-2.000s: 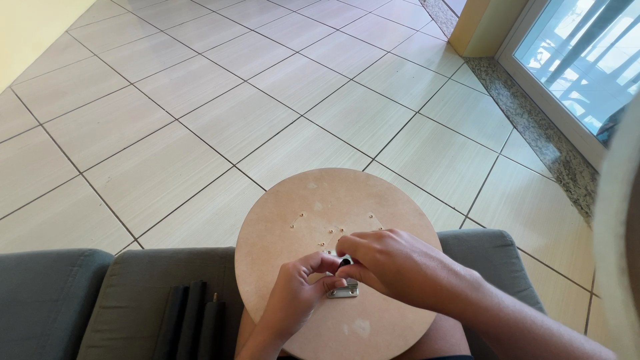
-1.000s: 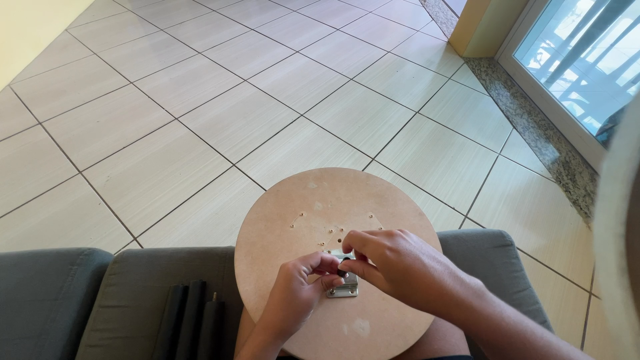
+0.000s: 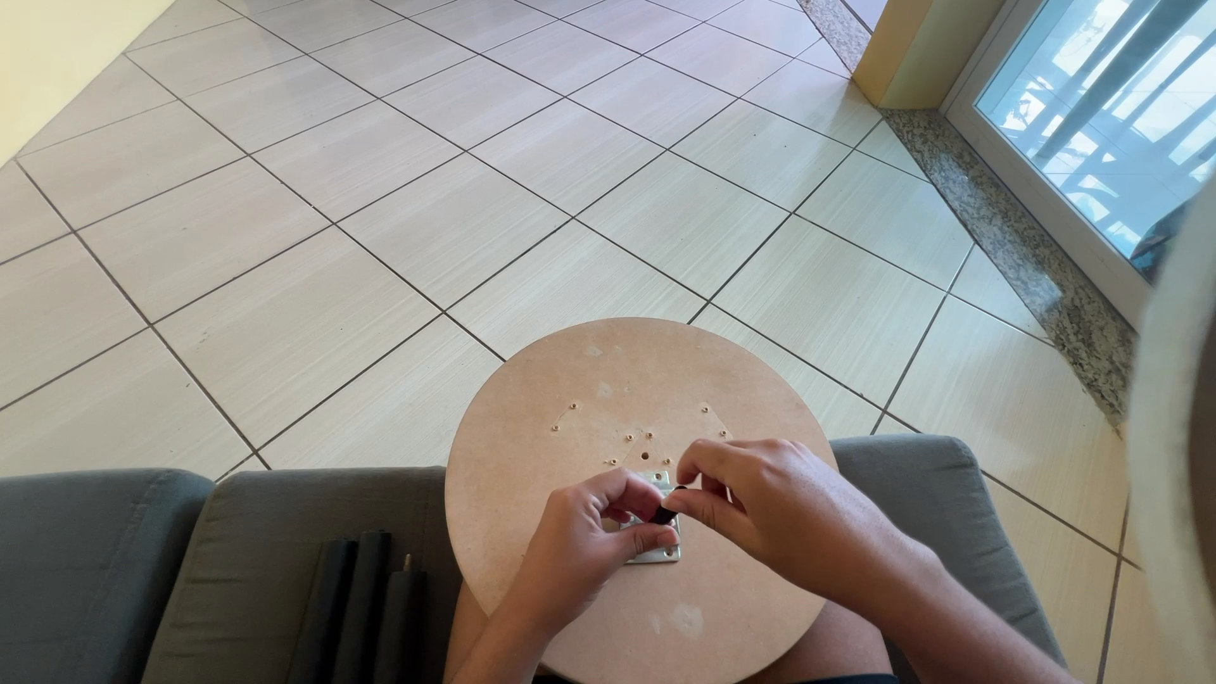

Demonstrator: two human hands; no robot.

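Observation:
A round wooden board with several small holes lies across the lap. On it is a metal bracket with screw holes, partly hidden under the fingers. My left hand pinches a small black part over the bracket between thumb and forefinger. My right hand comes from the right, its thumb and forefinger closed at the upper end of the same black part. The fingers hide most of that part, so its exact kind cannot be told.
Several black cylindrical legs, one with a metal stud at its end, lie on the grey cushioned seat at left. Tiled floor spreads ahead. A glass door stands at upper right, and a blurred pale edge at far right.
The right hand's fingers have shifted slightly about the black part and the bracket, which now shows more than two seconds ago. The left hand stays in nearly the same place.

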